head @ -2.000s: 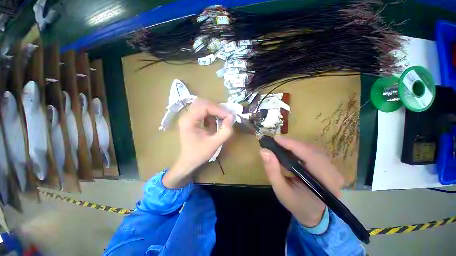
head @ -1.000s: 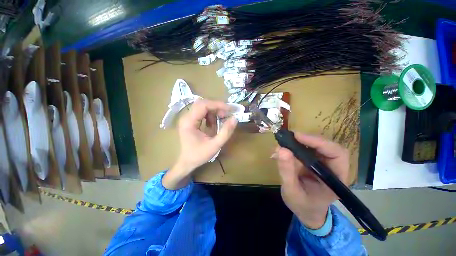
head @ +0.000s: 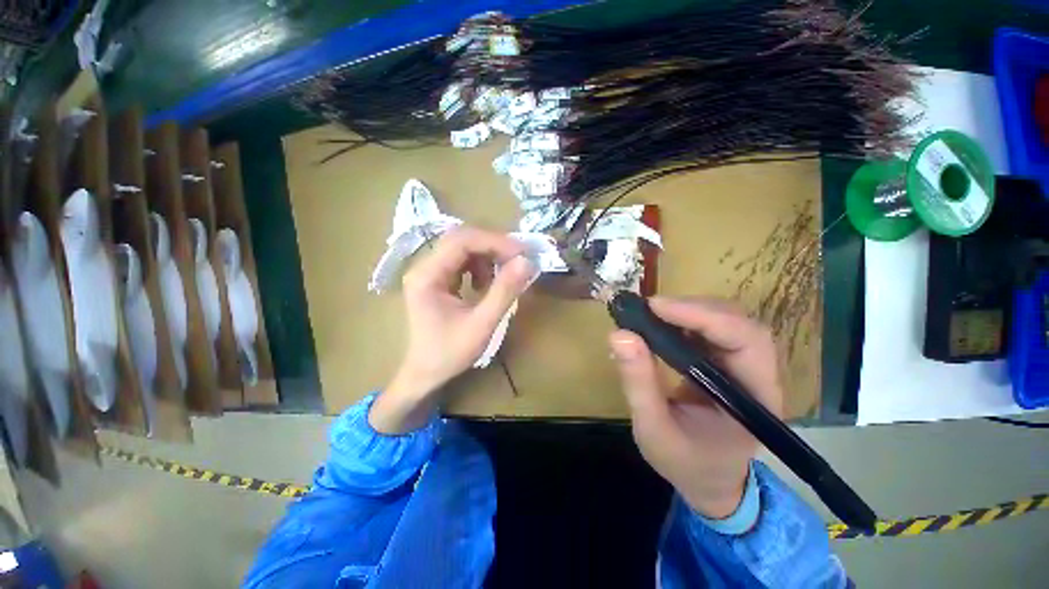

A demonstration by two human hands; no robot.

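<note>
My left hand (head: 451, 316) pinches one wide end of a white curved plastic housing (head: 541, 251) between thumb and fingers, at mid-mat. Part of the housing is hidden behind my left hand; other white parts show at upper left (head: 413, 230) and below the hand. My right hand (head: 707, 397) holds a black soldering iron (head: 742, 411), its tip pointing up-left to the housing's end. The exact contact at the tip is too blurred to tell. A red-brown fixture (head: 651, 251) with white tape stands just right of the tip.
A dark lead wire bundle (head: 713, 104) with white labelled ends (head: 535, 167) lies across the back. A cardboard divider tray (head: 173, 288) with white housings is at left. Green solder spools (head: 951, 182), a black box (head: 964, 305) and a blue bin (head: 1027, 345) are at right. Brown wire pieces (head: 782, 276) lie on the mat.
The soldering iron first moved right, away from the housing's end, then came back slightly to the left. My left hand has hardly moved and still holds the housing.
</note>
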